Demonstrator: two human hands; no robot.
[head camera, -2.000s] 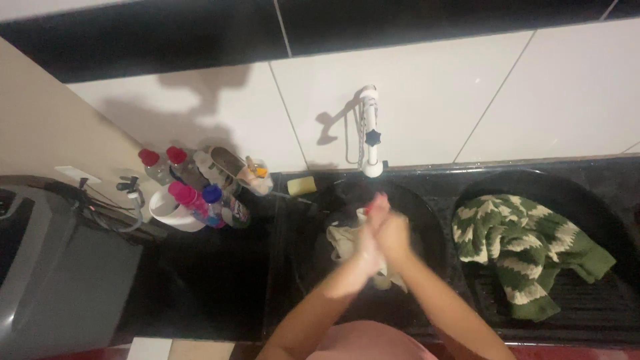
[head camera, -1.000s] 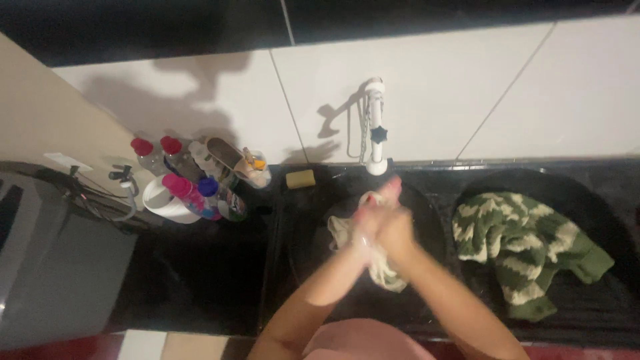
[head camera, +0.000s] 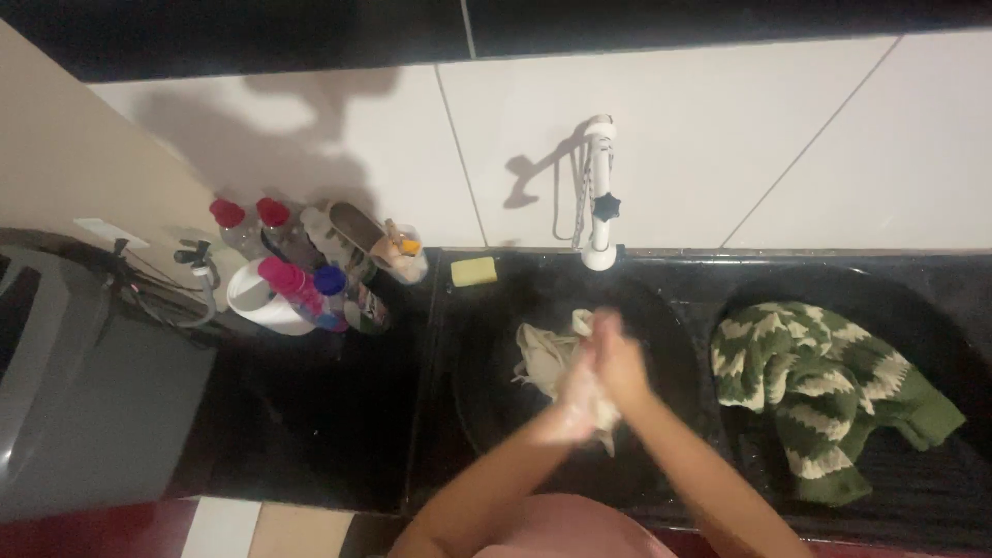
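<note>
Over the round black basin (head camera: 480, 403), my left hand (head camera: 577, 395) and my right hand (head camera: 618, 360) press together around a wet cream cloth (head camera: 546, 356). Folds of the cloth stick out to the left of the hands and hang below them. Both hands are blurred and look soapy, and the fingers overlap, so their exact grip is partly hidden. Above them, a white wall tap (head camera: 601, 178) with a dark star-shaped knob points down at the basin. A green and cream knitted garment (head camera: 825, 380) lies bunched in the black basin on the right.
A yellow bar (head camera: 473, 272), soap or sponge, lies on the left basin's back edge. Left of it stand plastic bottles (head camera: 291, 283), a white container (head camera: 260, 298), a brush (head camera: 356, 225) and a small clear cup (head camera: 411, 263). A grey appliance (head camera: 93, 387) with a hose fills the far left.
The hands stay clasped on the cloth and have shifted slightly against each other. More of the cloth now spreads out left of them than one second ago.
</note>
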